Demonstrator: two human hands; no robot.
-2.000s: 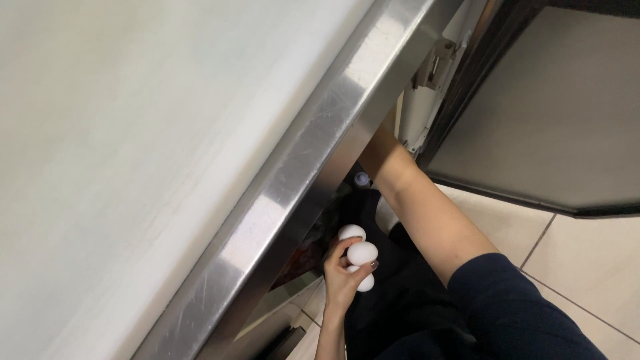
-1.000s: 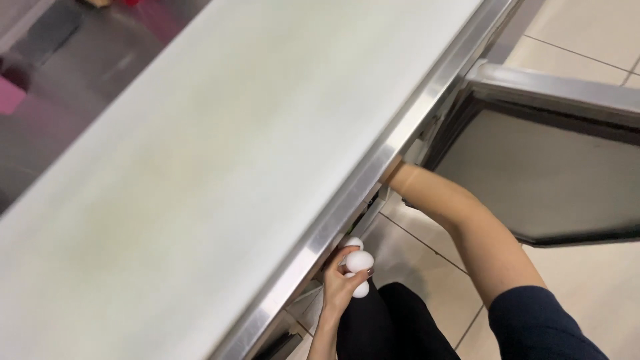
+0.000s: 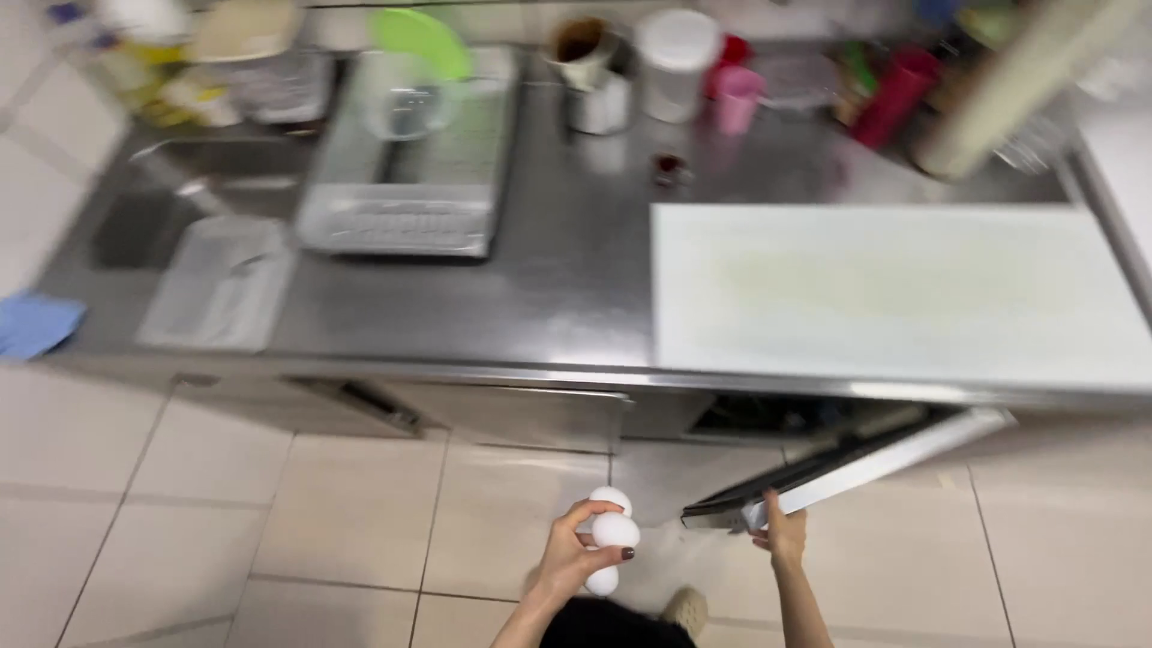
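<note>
Three white eggs (image 3: 616,531) are gripped between the thumb and fingers of my left hand (image 3: 571,549), at the lower middle of the view. To the right, my right hand (image 3: 781,531) holds the edge of a cabinet door (image 3: 868,472) with a metal frame, partly open below the counter. Some of its fingers are hidden behind the door. Above the door lies a large white cutting board (image 3: 900,288) on the stainless steel counter (image 3: 468,315).
A sink (image 3: 202,198) and a plastic tray (image 3: 216,283) are at the left. A clear-lidded container (image 3: 409,216) carries a bowl and a green item. Cups and a white-lidded tub (image 3: 677,67) stand along the back. A blue cloth (image 3: 36,324) hangs at the left edge.
My right arm, which reached in under the counter, has come out, and that hand now holds the door. The door stands less wide open. The eggs stay in my left hand. The view has swung to the left.
</note>
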